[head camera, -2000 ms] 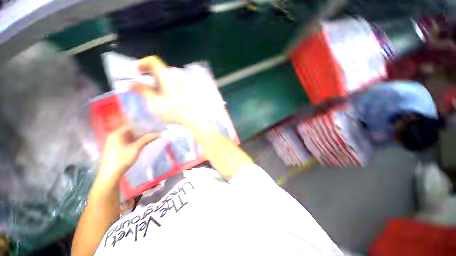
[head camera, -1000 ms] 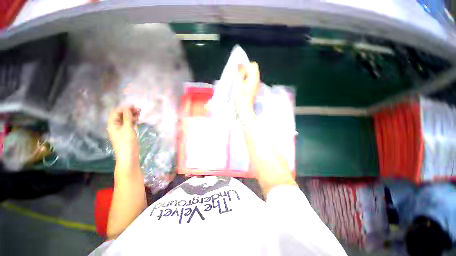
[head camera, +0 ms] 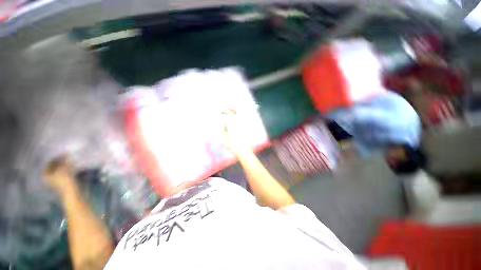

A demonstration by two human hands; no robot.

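Observation:
A red tray lies in front of me, tilted in the view, its face covered by pale, overexposed bagged parts. My right hand is over the tray's right part; glare and blur hide its fingers and whether it holds anything. My left hand is left of the tray, at the lower edge of a large crumpled clear bag pile. It is blurred, and its grip cannot be made out.
Stacked red trays stand on the green bench at right. More stacked trays are lower down. A person in light blue bends beside them. A red object is at lower right. A pale shelf edge crosses the top.
The view has swung, tilting the tray. My right hand no longer shows the raised white sleeve and is lower over the tray. My left hand is farther from the tray, by the bag pile.

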